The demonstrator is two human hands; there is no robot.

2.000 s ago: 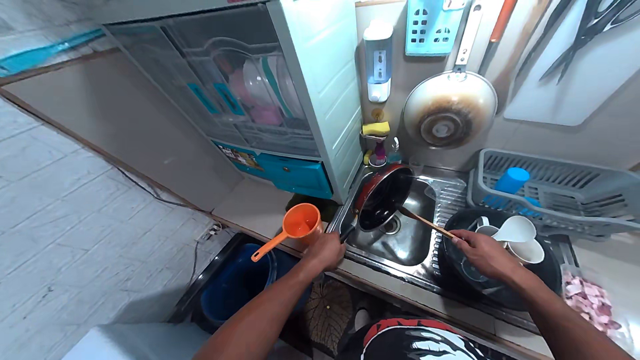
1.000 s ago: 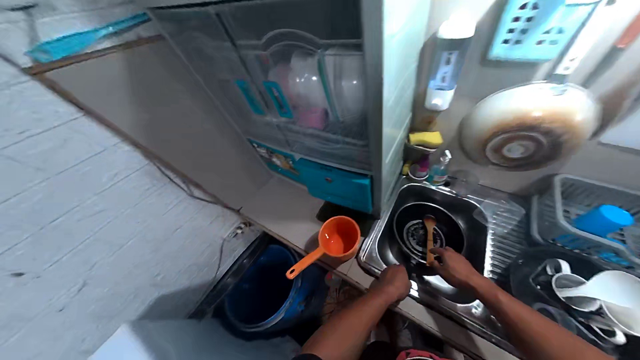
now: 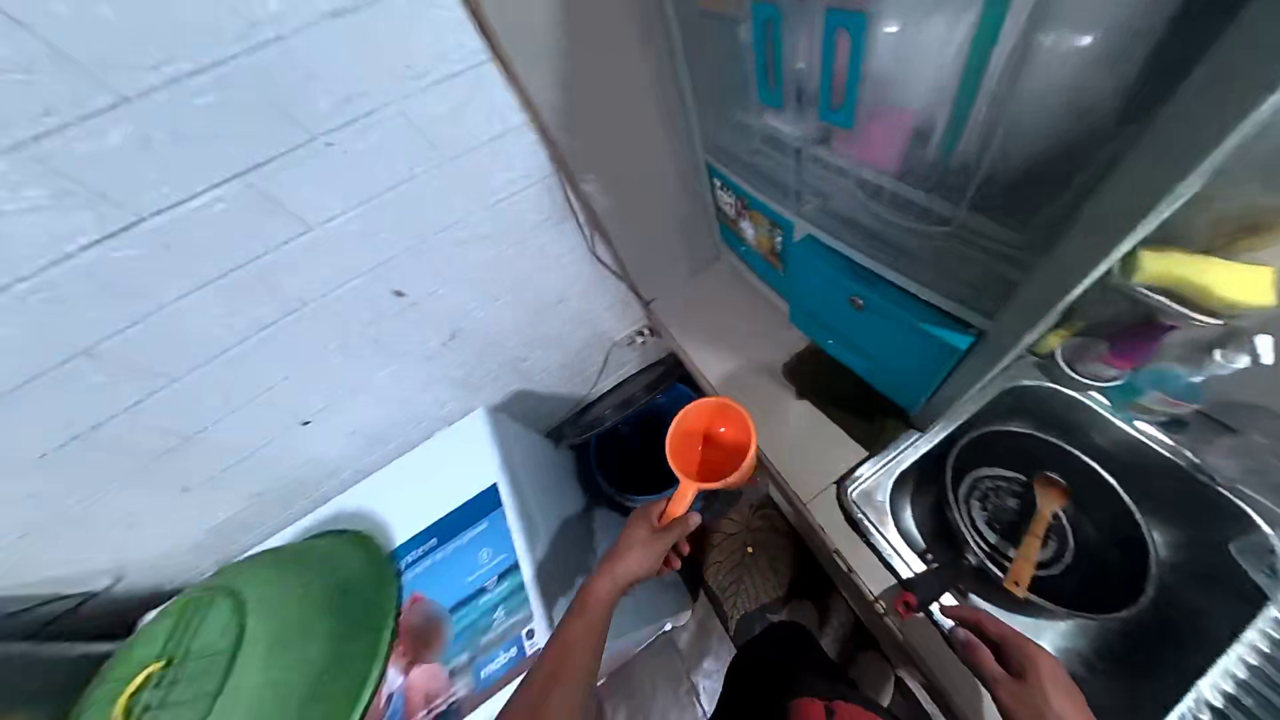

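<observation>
My left hand [image 3: 648, 545] grips the handle of an orange plastic dipper [image 3: 711, 440], held over the floor by a blue bucket [image 3: 640, 455]. A black frying pan [image 3: 1095, 540] lies in the steel sink [image 3: 905, 490], with a wooden spatula [image 3: 1035, 535] resting inside it. My right hand [image 3: 1020, 665] is at the sink's front edge, beside the end of the pan's dark handle [image 3: 930, 588]; whether the fingers grip it is unclear.
A cabinet with a teal drawer [image 3: 865, 315] stands behind the counter [image 3: 770, 385]. A yellow sponge [image 3: 1205, 280] and bottles sit past the sink. At lower left are a green rounded object [image 3: 290, 630] and a white box-shaped appliance [image 3: 400, 490]. A painted block wall [image 3: 250, 250] rises at left.
My left hand has taken hold of the orange dipper, which stood on the counter edge before. My right hand has let go of the wooden spatula, now lying in the pan. The view has swung left.
</observation>
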